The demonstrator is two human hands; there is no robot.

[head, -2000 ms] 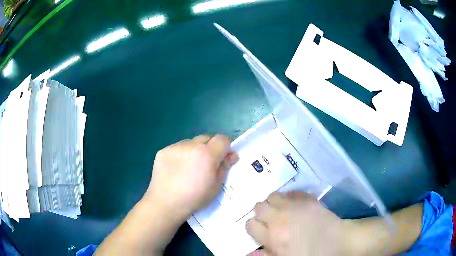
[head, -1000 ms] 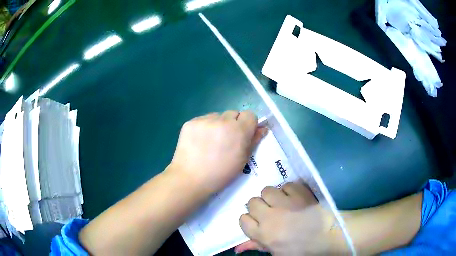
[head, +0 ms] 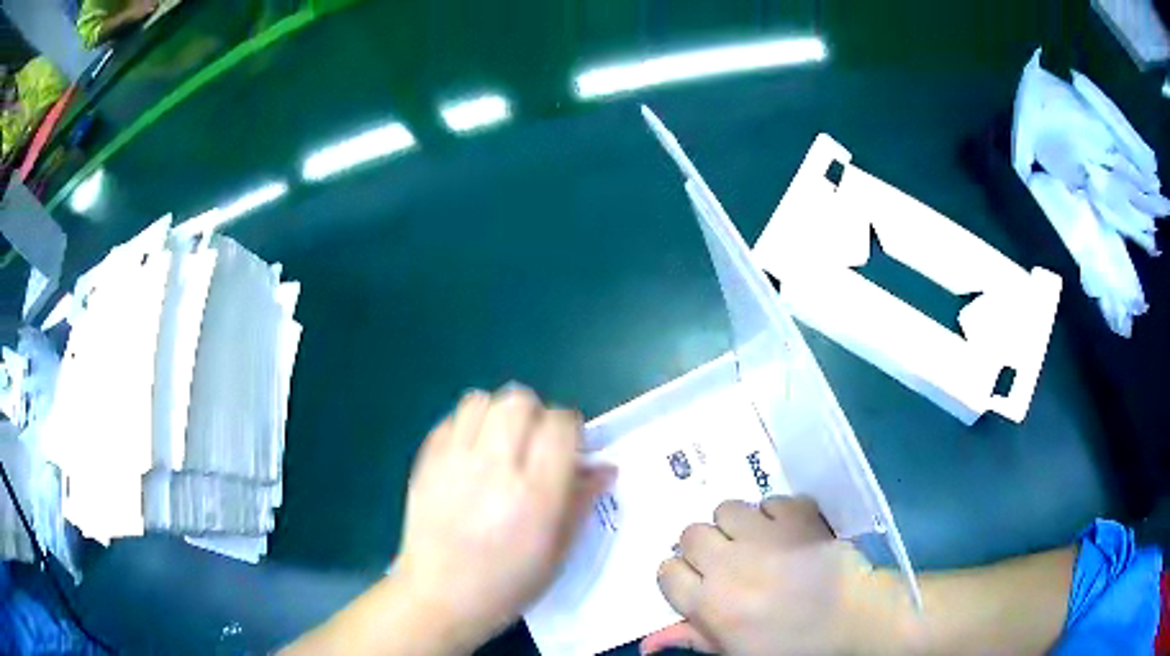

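A white flip-lid carton [head: 821, 423] lies open at the lower centre, its tall lid standing up on the right side. A white printed panel or leaflet [head: 693, 500] with small black print and a dark code-like mark lies inside it. My left hand [head: 494, 493] is curled at the carton's left wall, slightly blurred, its fingertips at the wall edge. My right hand [head: 757, 577] is bent over the carton's near right part, below the lid; its thumb is low at the near edge. The undersides of both hands are hidden.
A folded white box insert [head: 834, 301] with an angular cutout lies beyond the lid at right. A stack of flat insert blanks [head: 231, 385] stands at left. A loose white heap [head: 1091, 180] lies at far right. A person's yellow sleeve [head: 36, 96] shows at top left.
My left hand moved back from the far corner along the carton's left wall towards me. The lid, seen edge-on a second ago, now shows its inner face. The whole view has shifted.
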